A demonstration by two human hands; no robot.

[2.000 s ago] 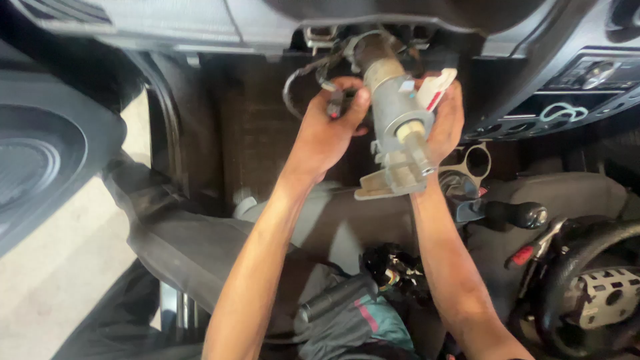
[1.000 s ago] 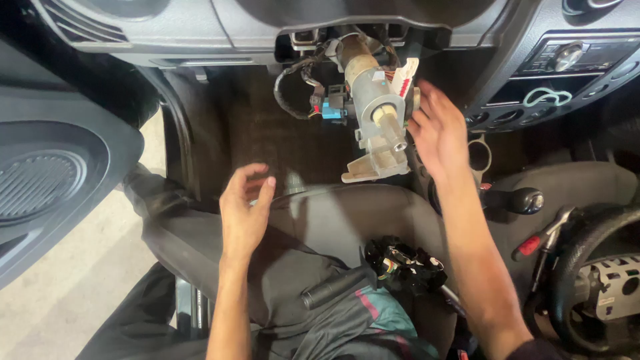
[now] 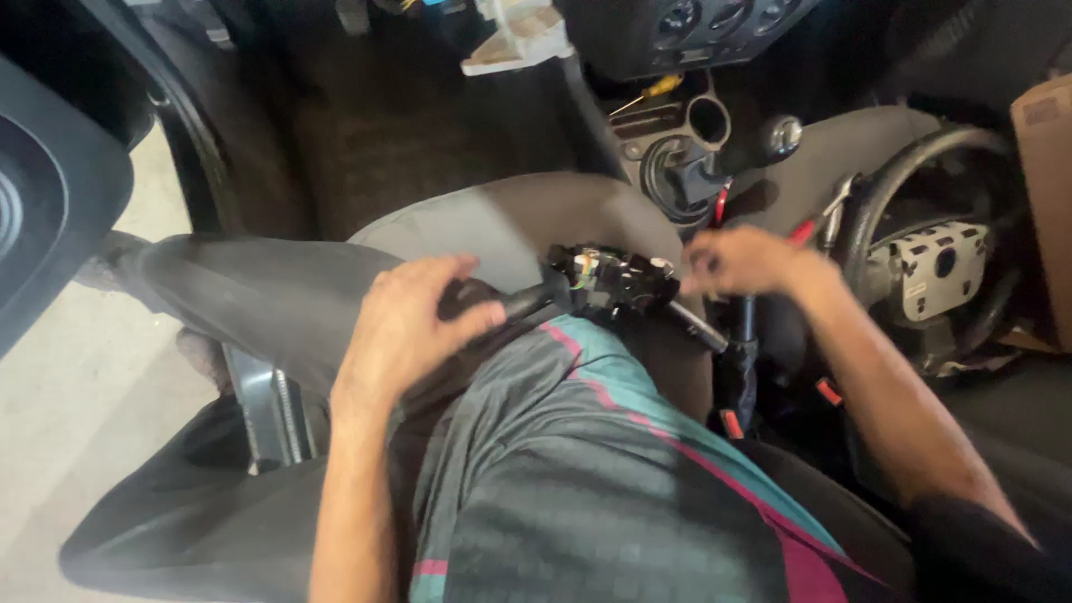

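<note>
A black steering column switch assembly (image 3: 615, 278) with stalks lies on the front of the car seat, between my thighs. My left hand (image 3: 419, 322) hovers by its left stalk, thumb and fingers apart, with nothing seen in it. My right hand (image 3: 737, 261) is just to the right of the switch assembly, blurred, with its fingers curled; whether it touches or holds anything is not clear. At the top edge, the lower end of the metal steering column (image 3: 523, 38) shows, cut off by the frame.
A removed steering wheel (image 3: 871, 201) lies on the passenger seat, beside a cardboard box (image 3: 1047, 201). The gear lever (image 3: 783, 138) and a yellow-handled screwdriver (image 3: 662, 85) are at the centre console. The door (image 3: 92, 184) stands open at left. A red-handled tool (image 3: 802, 233) lies near the wheel.
Both hands have come away from the steering column, down to either side of the switch assembly on the seat. The view has tilted down strongly.
</note>
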